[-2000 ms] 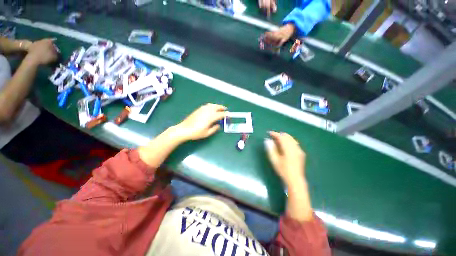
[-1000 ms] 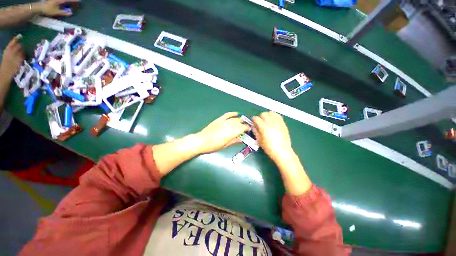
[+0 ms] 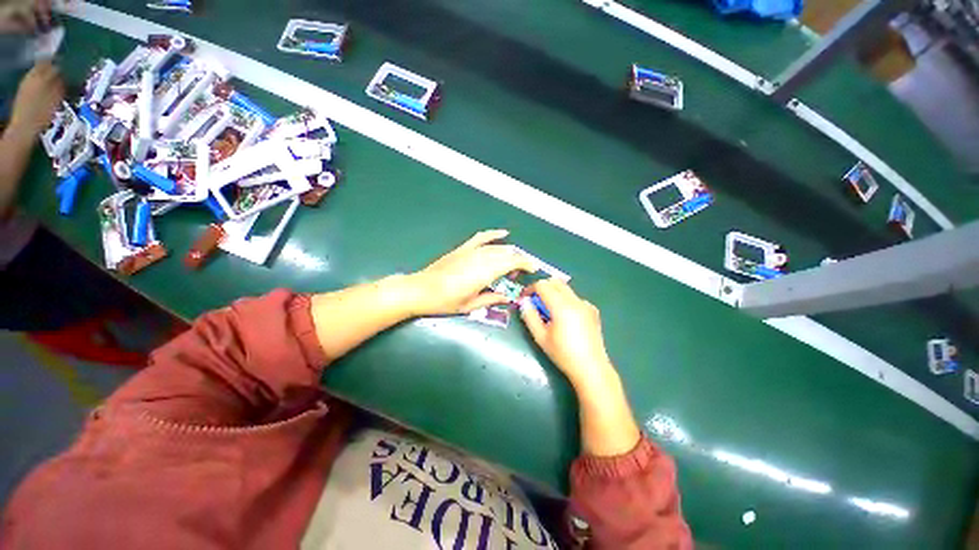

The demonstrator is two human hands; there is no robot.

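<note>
My left hand (image 3: 469,275) holds a white frame (image 3: 540,264) at its edge, partly hidden behind the fingers. A small green circuit board (image 3: 508,288) shows between my two hands. My right hand (image 3: 566,321) grips a blue battery cell (image 3: 541,308) between thumb and fingers, close beside the board. A small dark and white part (image 3: 490,316) hangs or lies just below my left fingers; whether it touches the bench is unclear.
A heap of white frames with blue and brown parts (image 3: 201,148) lies on the green bench at the left. Another person's hand (image 3: 39,95) is beside it. Part-built units (image 3: 404,90) lie on the belt beyond the pale rail (image 3: 483,187). A grey post (image 3: 870,271) crosses at right.
My hands have come together around the frame, which first lay on the bench. A blue cell now shows in my right hand. Units on the belt have shifted right in the picture.
</note>
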